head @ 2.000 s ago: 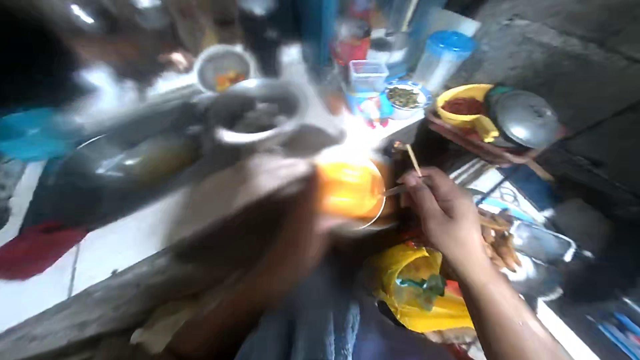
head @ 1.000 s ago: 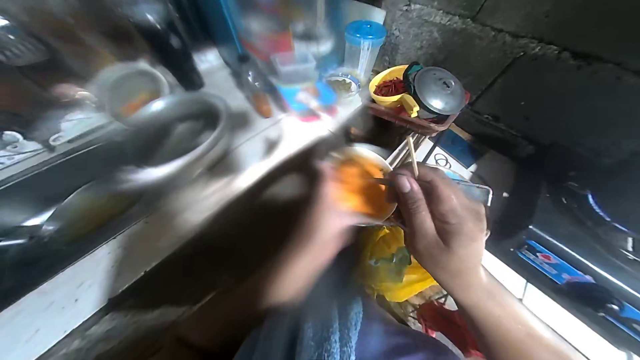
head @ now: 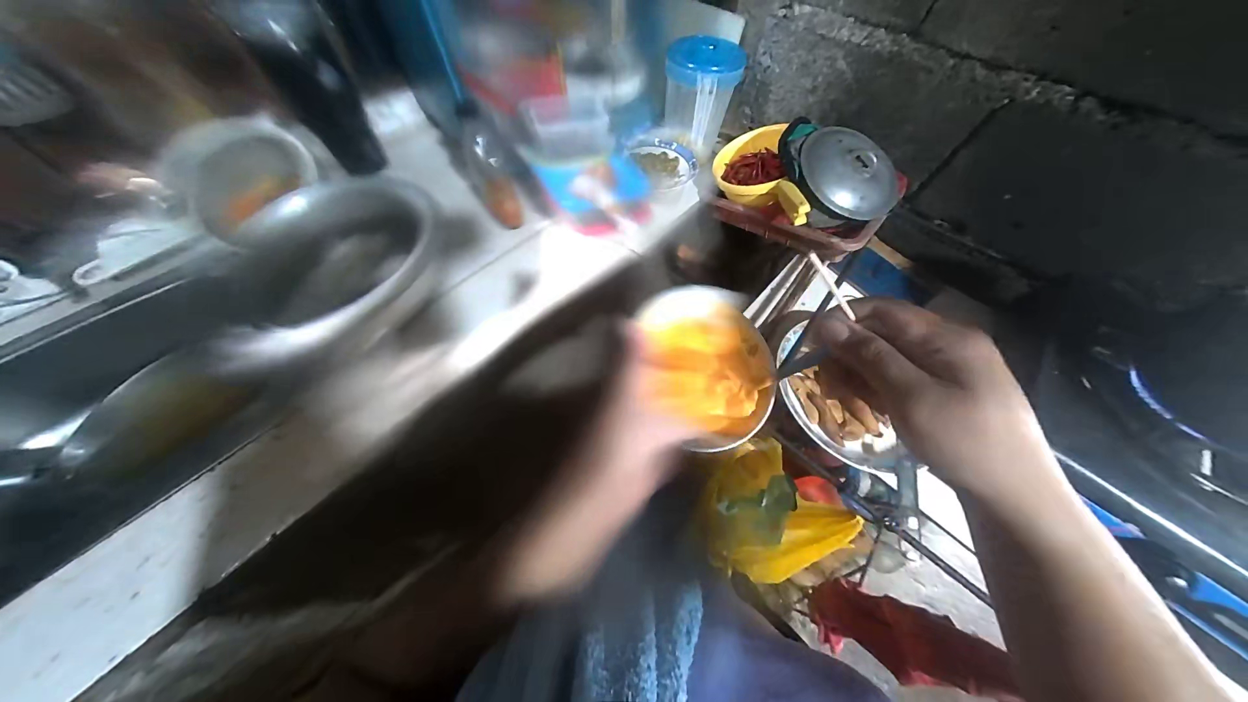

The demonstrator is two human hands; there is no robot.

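Note:
My left hand, blurred by motion, grips the left side of a round bowl with orange food in it. In my right hand are a pale wooden stick, perhaps a chopstick, and a dark thin utensil whose lower end reaches the bowl's right rim. Which fingers bear on each one is partly hidden. Behind and below the right hand, a plate of brown food pieces shows beside the bowl.
A large metal pot stands by the sink at left. Along the back are a blue-lidded container, a yellow basket of red chillies and a lidded pot. A stove burner with blue flame is at right; yellow plastic bags hang below.
The view has swung to the right, and the stove and the plate of brown pieces now show more. Both hands still hold the bowl and the utensils.

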